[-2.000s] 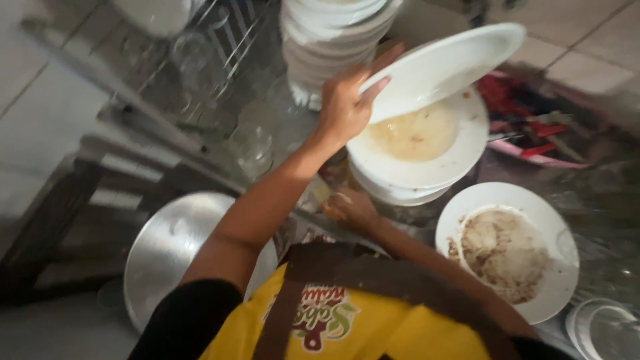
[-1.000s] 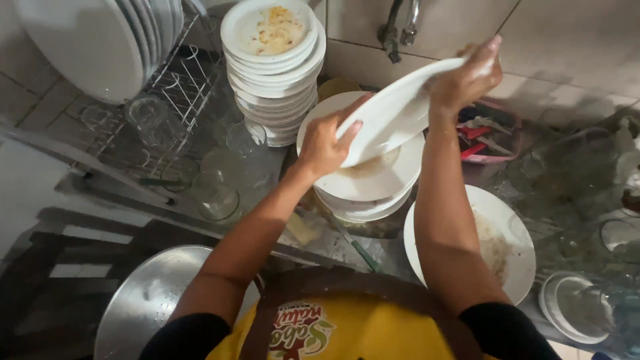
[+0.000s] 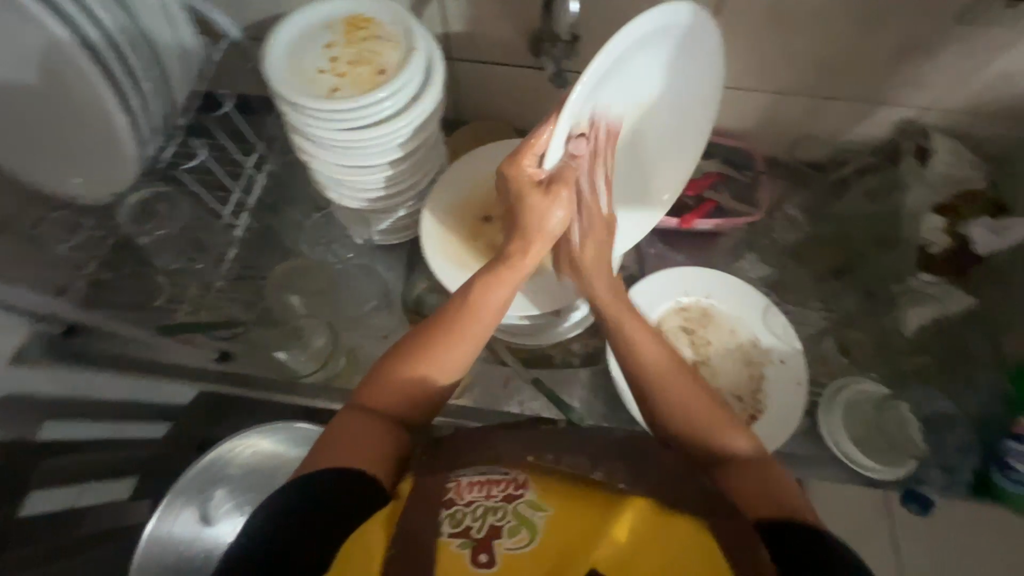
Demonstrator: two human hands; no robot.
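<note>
My left hand [image 3: 534, 192] grips the left rim of a white plate [image 3: 668, 120], which is tilted steeply above the sink area. My right hand [image 3: 596, 200] lies with its fingers extended against the face of that same plate, slightly blurred. Below both hands, a soiled white plate [image 3: 460, 220] with murky liquid tops a short stack. To the right a white plate with brown food residue [image 3: 704, 352] rests on the counter, partly behind my right forearm. A tall stack of white plates [image 3: 372, 152] stands at the left, its top one bearing yellow scraps.
Large white plates [image 3: 60, 104] stand in a wire rack [image 3: 216, 168] at the left, near clear glasses [image 3: 300, 344]. A faucet [image 3: 558, 36] is on the tiled wall. A pink basket [image 3: 720, 216] holds utensils. Small bowls [image 3: 870, 428] sit right; a metal basin [image 3: 228, 488] is lower left.
The held plate has turned from a slanted to a more upright position. My right hand has moved from its upper right rim down onto its face, beside my left hand.
</note>
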